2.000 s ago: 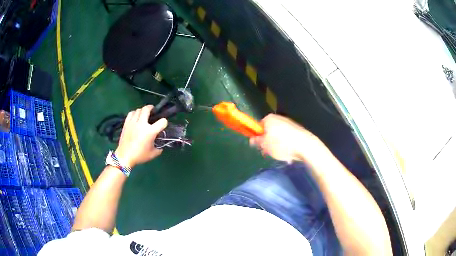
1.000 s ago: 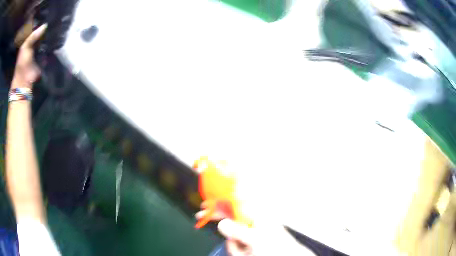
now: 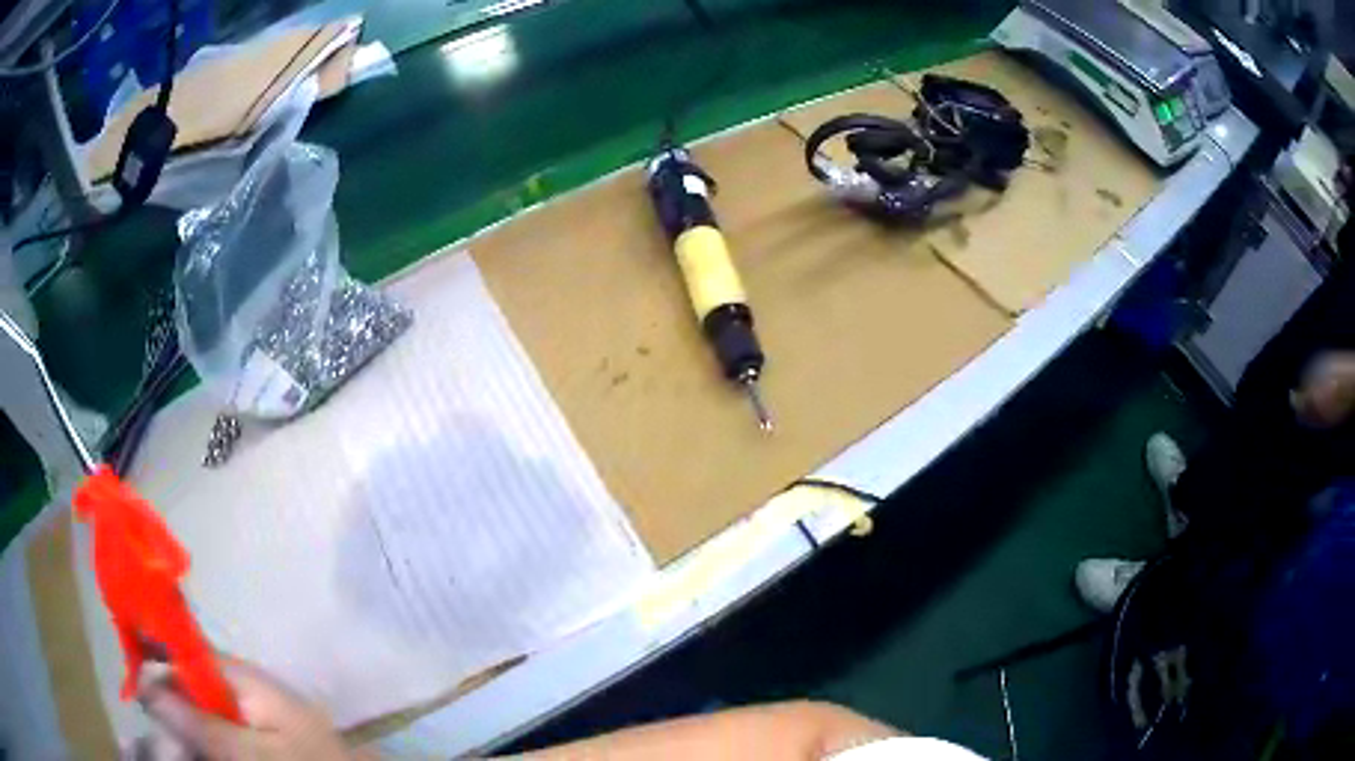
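My right hand (image 3: pixel 245 726) is at the lower left, cut off by the lower edge, and holds the orange-red air blow gun (image 3: pixel 146 577) over the left end of the bench. The gun's thin nozzle points up and left. My left hand is out of the picture. The yellow-and-black electric screwdriver (image 3: pixel 707 268) lies on brown cardboard, bit towards the front ledge. A black fan unit (image 3: pixel 969 127) with its looped cable (image 3: pixel 859 146) lies on the cardboard farther right.
A clear screw bag (image 3: pixel 265 283) stands on white foam (image 3: pixel 461 491), with loose screws (image 3: pixel 222 440) beside it. A digital scale (image 3: pixel 1107 67) is at the far right corner. A person in dark clothes (image 3: pixel 1278 446) is at the right.
The view has swung from the floor and blue crates to the bench. My right hand still holds the blow gun. My left hand and the unit it held have left the picture.
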